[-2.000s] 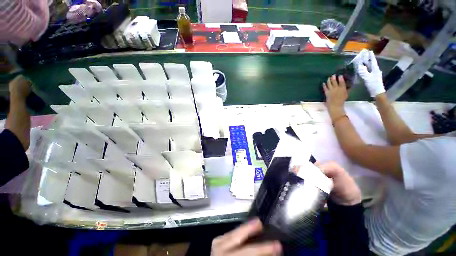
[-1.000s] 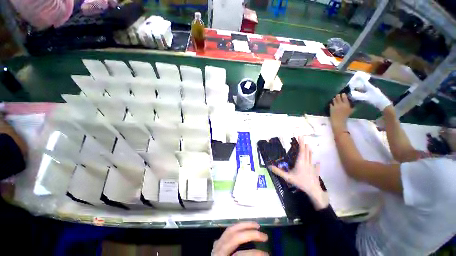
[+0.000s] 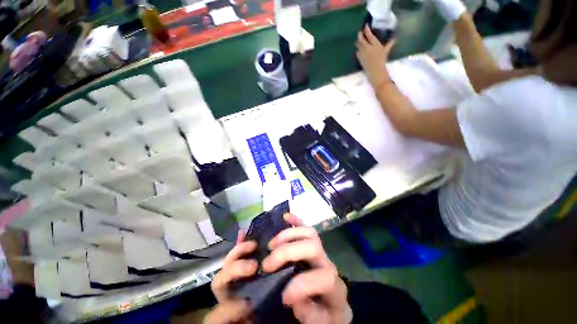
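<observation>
My left hand (image 3: 231, 278) and my right hand (image 3: 308, 269) are bare and hold a small dark piece (image 3: 269, 234) between them, low in the middle, over the bench's front edge. The piece is partly hidden by my fingers and blurred. A flat black pile (image 3: 335, 180) with a blue-orange print lies to the right of a blue label sheet (image 3: 260, 149). White leaflets (image 3: 273, 192) lie just below the blue sheet, partly behind my hands. Rows of white-lined boxes (image 3: 136, 183) stand at the left with flaps up.
On the green belt (image 3: 238, 85) stand a bagged cylinder (image 3: 271, 73) and a black box with a raised white flap (image 3: 298, 57). A person in a white shirt (image 3: 519, 145) works at the right. A red-topped table (image 3: 253, 9) and a bottle (image 3: 154, 24) are beyond.
The view has turned and tilted. My right hand has left the black pile and joined my left hand on the small dark piece. The box held earlier now stands on the belt.
</observation>
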